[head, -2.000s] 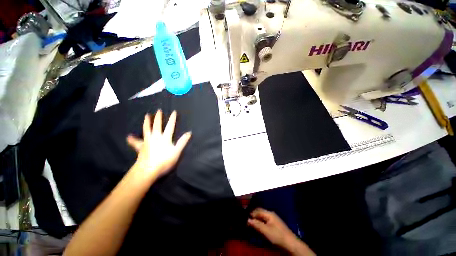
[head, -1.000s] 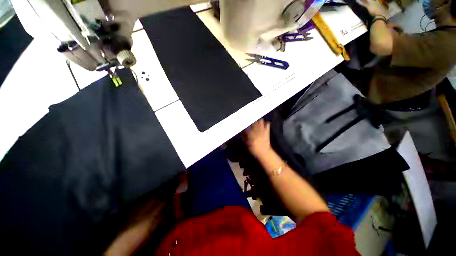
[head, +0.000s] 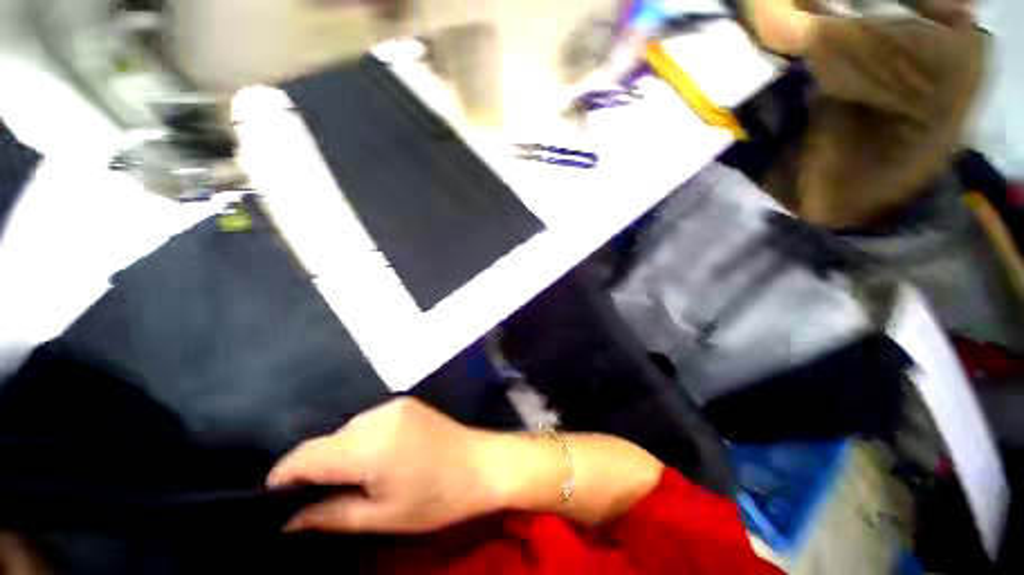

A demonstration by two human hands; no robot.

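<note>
The picture is blurred. A large black fabric piece [head: 213, 326] lies left of the white table's bare strip, under the needle area, and hangs over the table edge. My right hand [head: 387, 466] is at the lower middle, fingers and thumb closed on a dark fold of this black fabric. My left hand [head: 17, 556] shows only as a blurred skin-toned patch, cut off in the bottom left corner; its grip is hidden. A black rectangular panel [head: 416, 180] lies flat under the machine arm.
The sewing machine head [head: 146, 101] is blurred at upper left. Thread snips [head: 558, 155] and a yellow strip [head: 693, 90] lie on the table. Grey fabric pieces [head: 741, 281] with black cloth lie below right. Another person in a brown top [head: 887, 112] is at upper right.
My right hand has moved left from beside the table edge and taken hold of the black fabric. My left hand has moved from on the cloth to the bottom left corner. The view has swung right.
</note>
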